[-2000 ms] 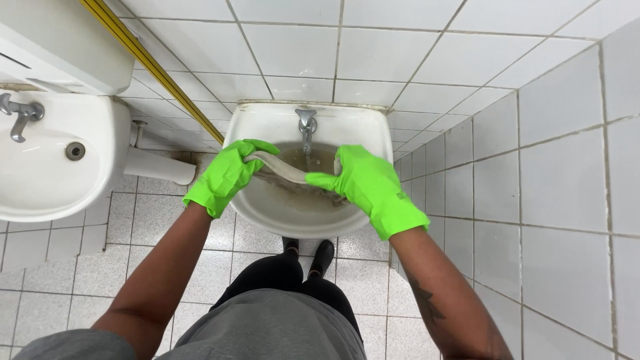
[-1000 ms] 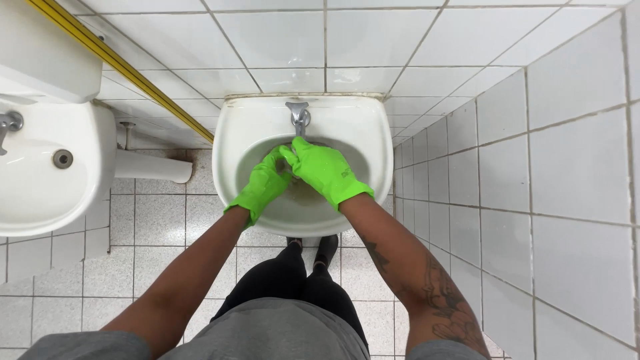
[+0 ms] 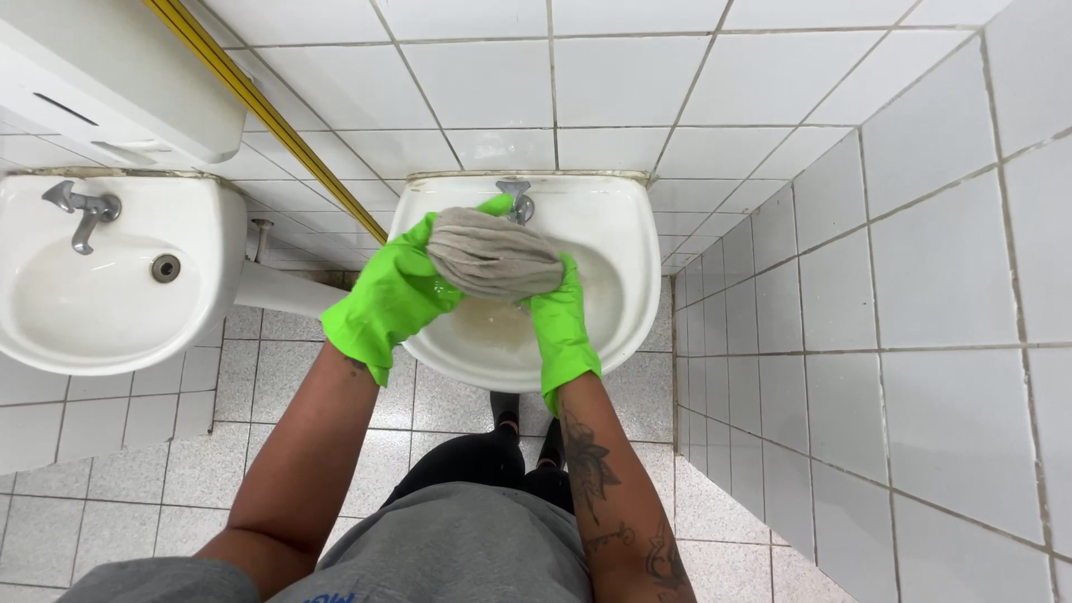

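Note:
A grey cloth, bunched into thick folds, is held up over the white washbasin between my two hands. My left hand, in a green rubber glove, grips its left end. The right end is gripped by my right hand, in a matching glove. Behind the cloth the metal tap stands at the back of the basin, its spout mostly hidden. Cloudy brownish water shows in the bowl below my hands.
To the left, a second washbasin with its own tap hangs below a white dispenser. A yellow pole leans diagonally between the basins. A tiled wall runs close on the right.
The cloth was stretched between my hands two seconds ago; one second ago my hands were together near the tap. Now they are apart with the cloth folded into a bundle.

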